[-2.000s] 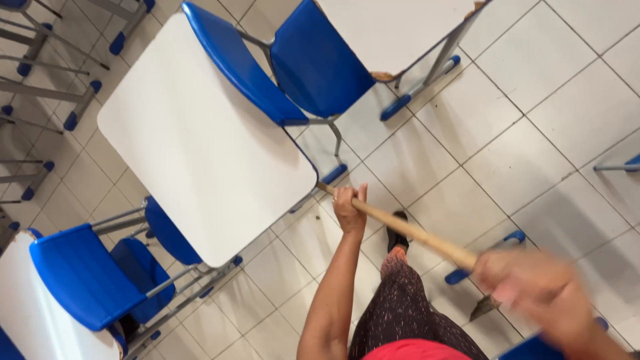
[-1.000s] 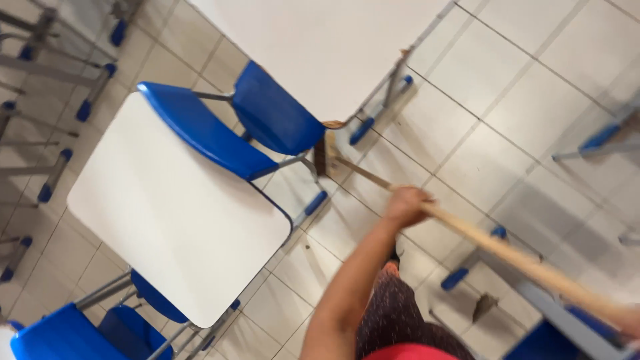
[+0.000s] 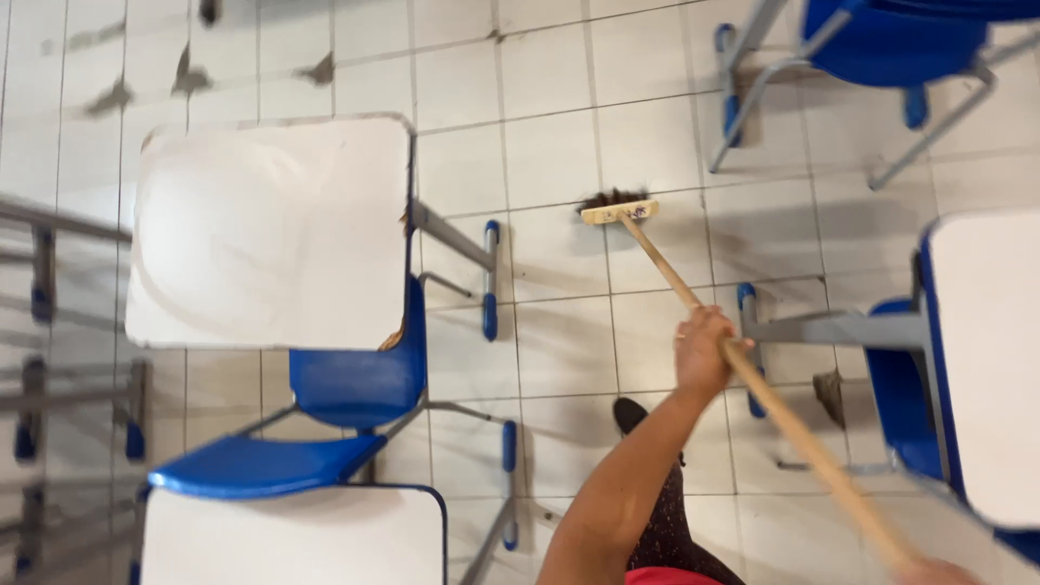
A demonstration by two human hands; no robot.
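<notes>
A push broom with a long wooden handle (image 3: 812, 452) runs from the lower right up to the middle of the view. Its pale wooden head (image 3: 619, 213), with dark bristles along the far side, rests on the tiled floor between the desks. My left hand (image 3: 704, 349) is wrapped around the handle at mid-length. At the bottom right edge my right hand (image 3: 941, 572) is on the handle near its upper end, blurred and mostly cut off by the frame.
White-topped desks stand at left (image 3: 272, 236), lower left (image 3: 292, 532) and right (image 3: 987, 366). Blue chairs (image 3: 357, 386) stand beside them, another blue chair (image 3: 902, 49) at upper right. Dark scraps (image 3: 829, 396) lie on the floor at right and upper left (image 3: 321, 70). My shoe (image 3: 630, 414) is below the broom head.
The view has turned strongly. The broom head, beside a chair and desk leg one second ago, is now out on the floor between desks. Both hands have stayed on the handle.
</notes>
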